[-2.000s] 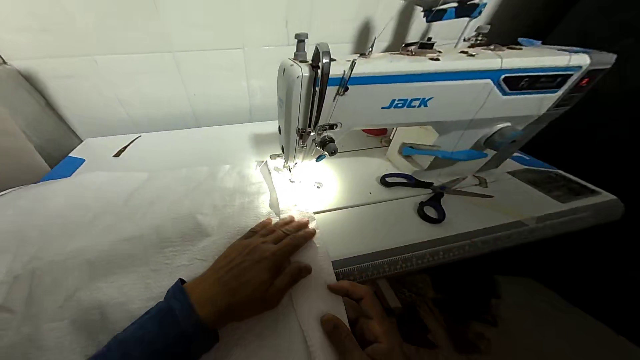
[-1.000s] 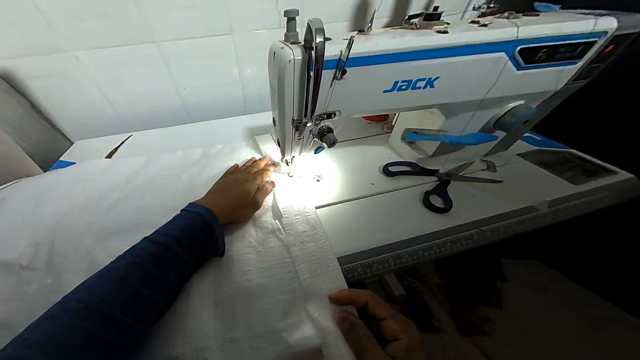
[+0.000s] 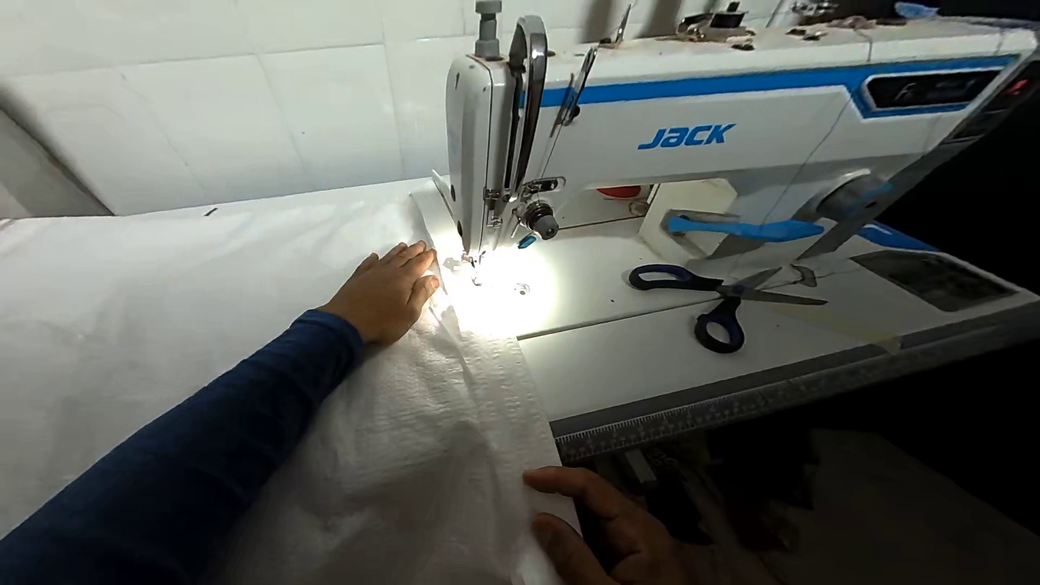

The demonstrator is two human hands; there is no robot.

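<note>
White fabric (image 3: pixel 341 455) covers the left side of the table, its folded right edge running under the needle area of a Jack sewing machine (image 3: pixel 691 97). My left hand (image 3: pixel 386 296) lies flat on the fabric just left of the lit presser foot (image 3: pixel 475 268), fingers slightly spread. Near the table's front edge, my right hand (image 3: pixel 609 528) is at the fabric's folded edge, index finger on top and thumb beside it; whether the cloth is pinched between them is not clear.
Dark-handled scissors (image 3: pixel 731 294) lie partly spread on the table right of the needle. A measuring tape strip (image 3: pixel 650 431) runs along the table's front edge. A white tiled wall (image 3: pixel 325 106) stands behind. A blue lever-like piece (image 3: pixel 743 229) is near the machine's arm.
My left hand has moved forward from the lower fabric to beside the presser foot. The fabric now reaches farther back past the needle. My right hand stays at the front edge.
</note>
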